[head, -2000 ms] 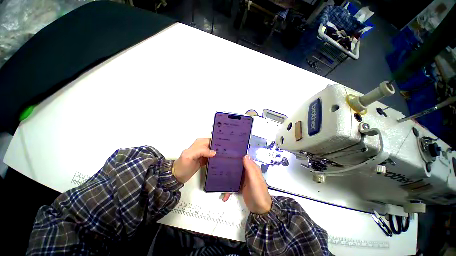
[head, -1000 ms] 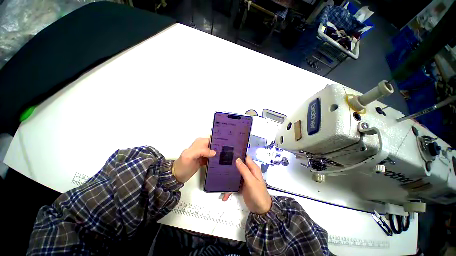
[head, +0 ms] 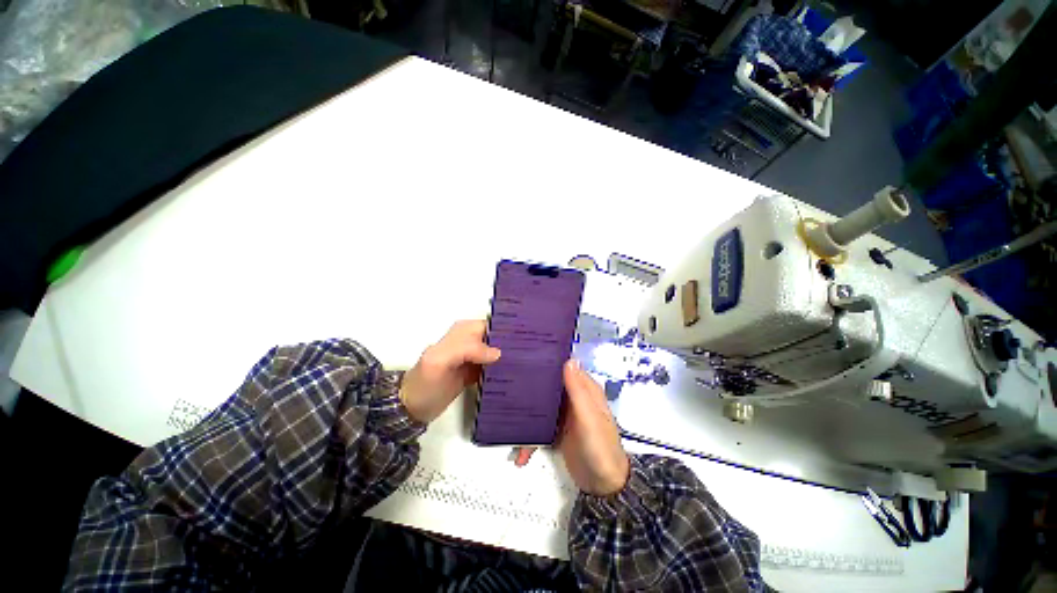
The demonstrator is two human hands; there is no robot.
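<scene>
A smartphone (head: 533, 353) with a purple-tinted screen is held upright above the front of the white table, left of the needle area. The screen shows rows of small text, too small to read. My left hand (head: 450, 368) grips its left edge, with the thumb on the front. My right hand (head: 592, 434) is at its lower right edge, with the thumb along the side. A fingertip shows below the phone. The other fingers are hidden behind it.
The white sewing machine (head: 800, 313) stands at right, its needle area (head: 632, 361) lit. Black-handled scissors (head: 916, 518) lie at the table's right end. Black cloth (head: 186, 110) covers the far left edge, with a green object (head: 65, 264) beside it. A white basket (head: 788, 99) stands beyond the table.
The phone's screen content has changed; the dark picture on it is gone. My right thumb has moved off the screen back to the right edge. My left hand has not moved.
</scene>
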